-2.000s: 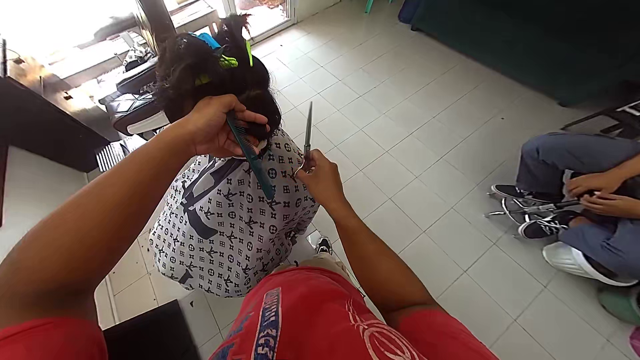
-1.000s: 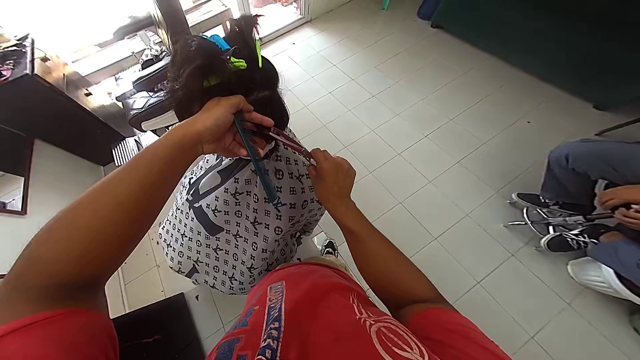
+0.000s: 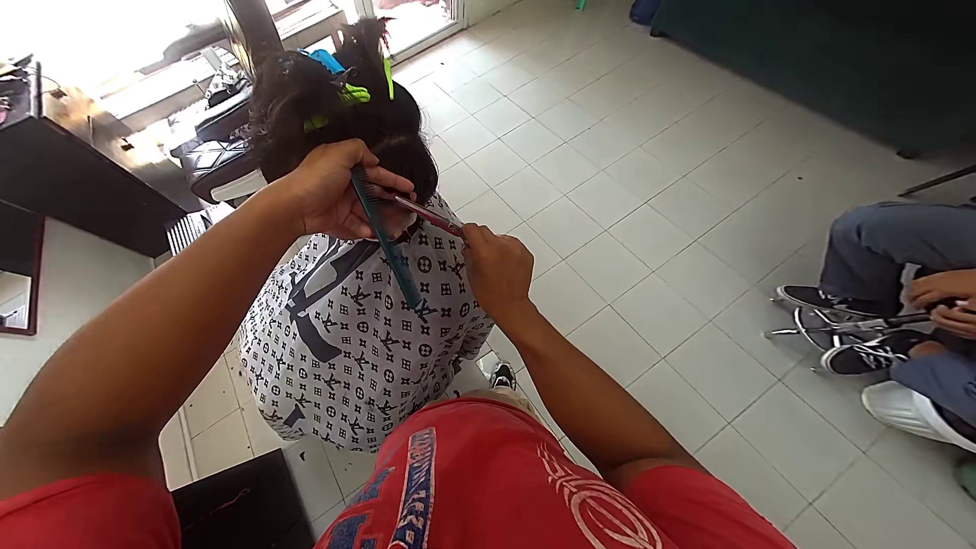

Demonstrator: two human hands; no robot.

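A seated person's dark hair is sectioned with green clips and a blue clip. My left hand is at the back of the head, gripping a teal comb that slants down over the cape, with hair at its fingers. My right hand holds haircutting scissors, their blades pointing left to the fingers of my left hand; whether the blades are parted is unclear. A white patterned cape covers the person's back.
At the right sits another person with sneakers on a metal footrest. A dark cabinet and a padded chair stand at the left. A black surface lies below my left arm. A dark green covered piece of furniture is at the back right.
Two seconds ago the scissors pointed upward, apart from the hair. My right hand has turned them left, to my left hand. My left hand stays at the back of the head with the comb.
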